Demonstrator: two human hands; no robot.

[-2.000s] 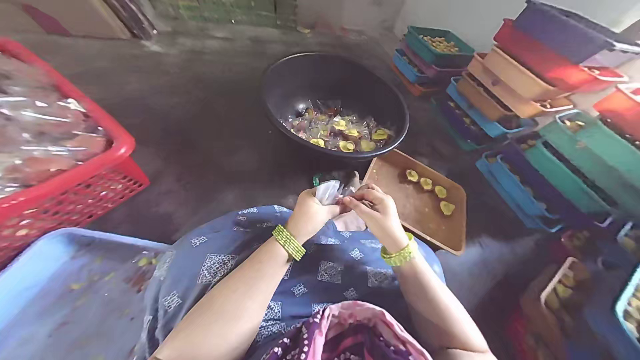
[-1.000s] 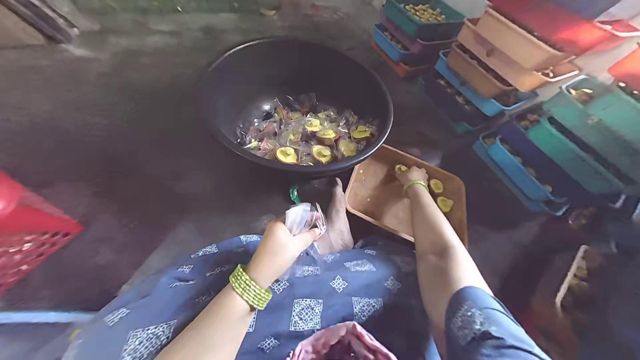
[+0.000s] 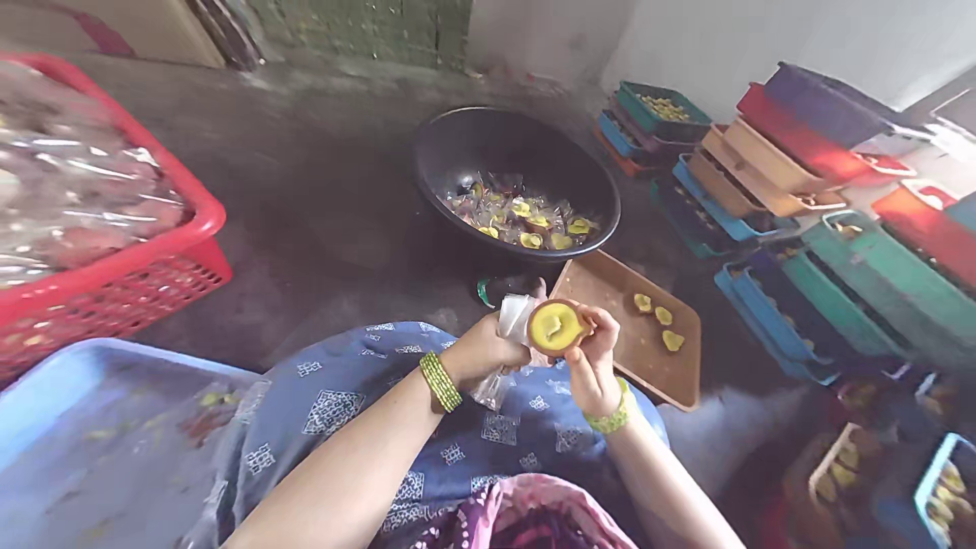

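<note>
My right hand grips a small clay lamp filled with yellow wax by its rim, tilted so its face shows. My left hand holds clear plastic bags just left of the lamp, close to it. Beyond my hands stands a black basin with several lamps in clear wrapping. To the right a brown tray bears several yellow-filled lamps. Whether the lamp touches the bag cannot be told.
At the left are a red plastic basket of wrapped items and a blue tray with scraps. Stacked trays of lamps line the right side. A cardboard box lies at the back left.
My right hand was in the brown tray one second ago; it is now beside my left hand with a lamp in its fingers. My left hand still holds the plastic bags.
</note>
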